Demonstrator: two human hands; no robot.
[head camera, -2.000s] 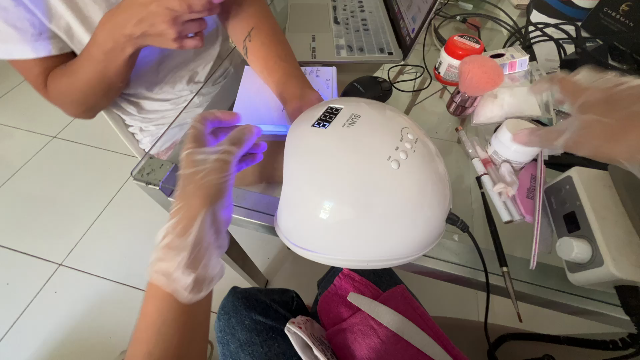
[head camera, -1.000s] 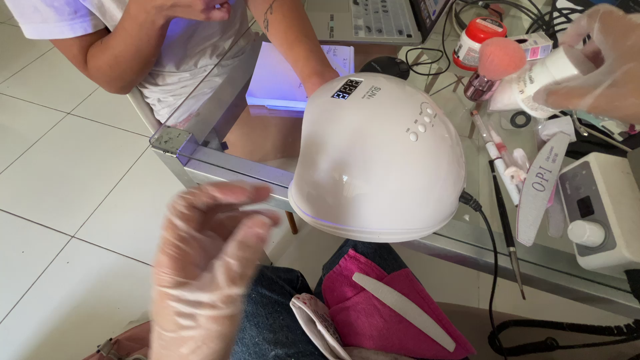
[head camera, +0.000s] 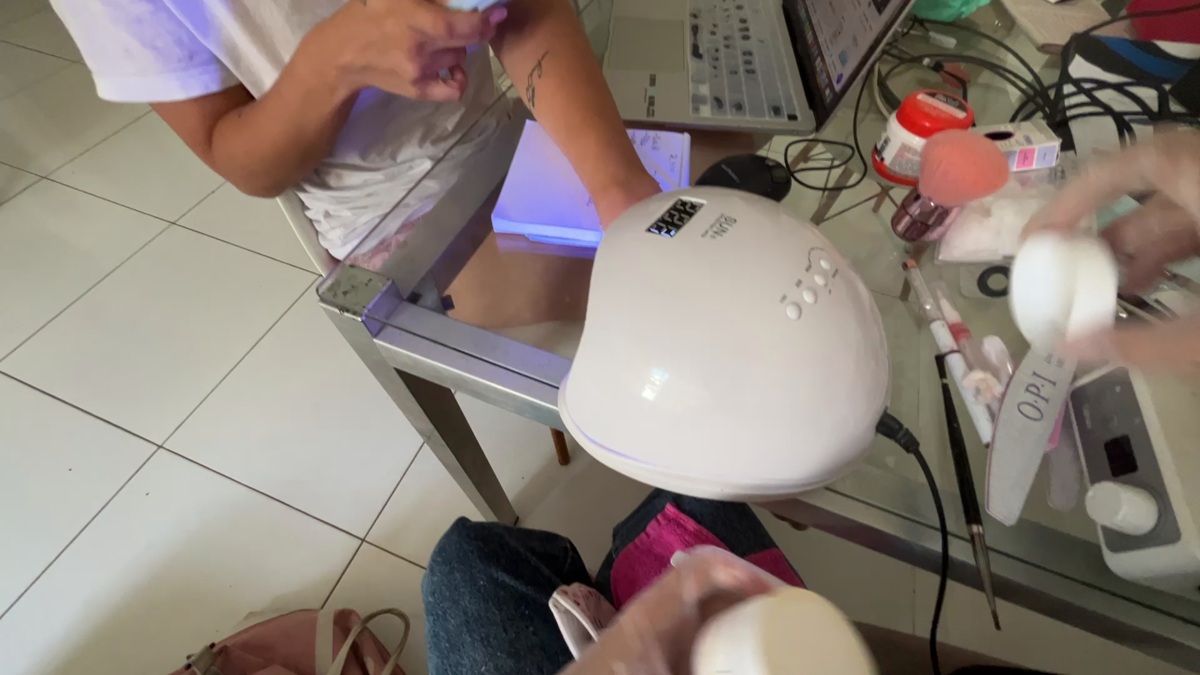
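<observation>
At the bottom edge, my left hand (head camera: 680, 605), in a clear glove, is closed around a white container with a cream round end (head camera: 797, 637), above my lap. Blurred at the right edge, my right hand (head camera: 1144, 225) grips a white round lid or jar (head camera: 1059, 286) over the glass table. Between my hands stands a white nail lamp (head camera: 731, 356) with a lit display. Another person's hand (head camera: 623, 197) reaches behind it; whether the fingers are inside is hidden. An O.P.I nail file (head camera: 1027, 431) lies below my right hand.
The glass table's metal edge (head camera: 469, 366) runs under the lamp. A black cable (head camera: 937, 525) hangs from the lamp. Nearby are a thin brush (head camera: 966, 487), a pink powder brush (head camera: 961, 169), a red-lidded jar (head camera: 919, 131), a nail drill unit (head camera: 1134, 469) and a laptop (head camera: 712, 61).
My left hand has moved from the lamp's left side down to above my lap, and a white container is now in it. My right hand has lowered, holding a white round piece.
</observation>
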